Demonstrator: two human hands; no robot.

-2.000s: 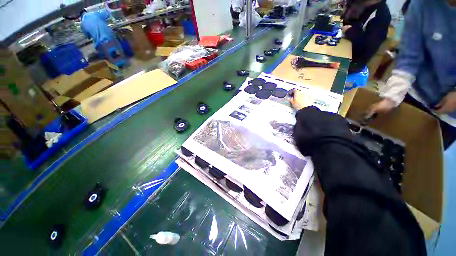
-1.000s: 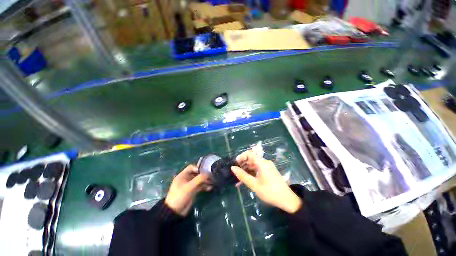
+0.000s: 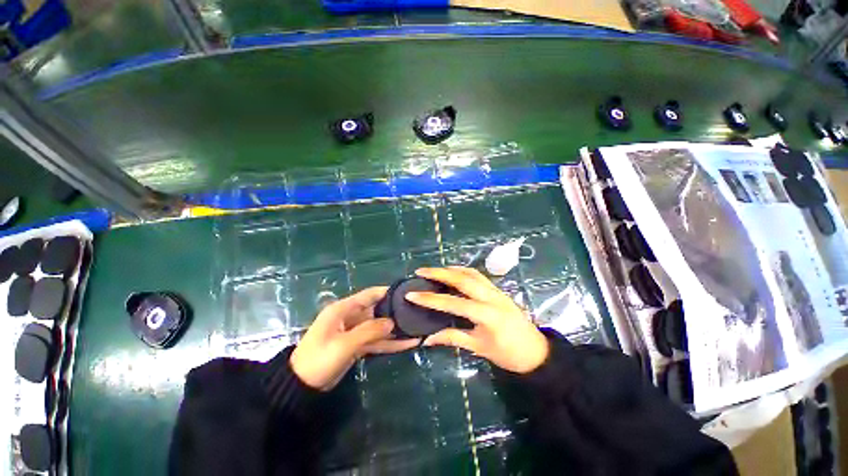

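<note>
My left hand (image 3: 339,337) grips a round black housing topped by a plain black cover (image 3: 418,307) from its left side and below. My right hand (image 3: 488,321) lies over the same piece, its fingers spread across the cover's top and right edge. The underside of the piece is hidden. Both hands are above the clear blister tray (image 3: 279,290). A small white glue bottle (image 3: 505,256) lies on the tray just beyond my right hand. A black housing with a pale ring (image 3: 158,319) lies on the green bench at the left.
Beyond the blue edge, the green conveyor (image 3: 251,121) carries several spaced housings (image 3: 434,125). A stacked parts tray (image 3: 35,372) with black discs stands at the far left. At the right, a printed sheet (image 3: 699,251) with loose discs covers another stack. A metal post (image 3: 84,153) rises at the left.
My right hand has come back from the right stack to meet my left hand over the tray. The grey inside of the piece showed a second ago; now a black cover lies on top.
</note>
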